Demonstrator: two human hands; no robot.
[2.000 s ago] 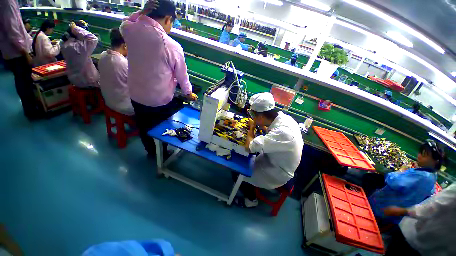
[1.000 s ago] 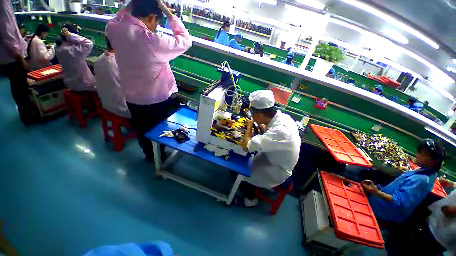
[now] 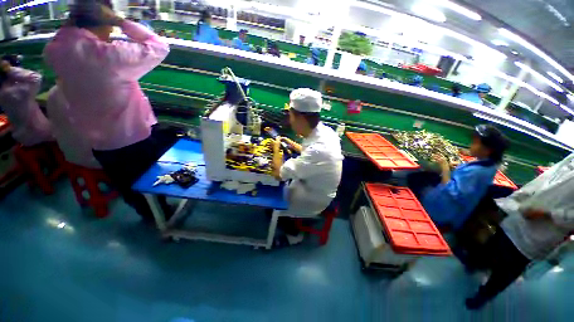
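Neither of my hands is in view. Nearest in front is a blue-topped table (image 3: 248, 196) with white legs. A white upright machine (image 3: 214, 146) stands on it, with looping pale cables above. Yellow-and-black parts (image 3: 250, 153) lie in a heap beside the machine. A small dark tangle (image 3: 185, 178) with something white lies on the table's left part. A white-capped worker (image 3: 313, 160) sits at its right end, hands raised near the parts; what they hold is too small to tell.
A red tray (image 3: 408, 218) tops a low wheeled cart; another red tray (image 3: 380, 151) is at the green line. A blue-smocked worker (image 3: 462, 187) sits beside loose parts (image 3: 429, 148). A person in white stands far right. A pink-smocked person (image 3: 104, 82) stands left, near red stools (image 3: 92, 188).
The view has swung right, so the table and people sit further left. The blue cloth at the bottom edge is nearly gone. The white-capped worker's head is more upright. The person at far right shows more fully.
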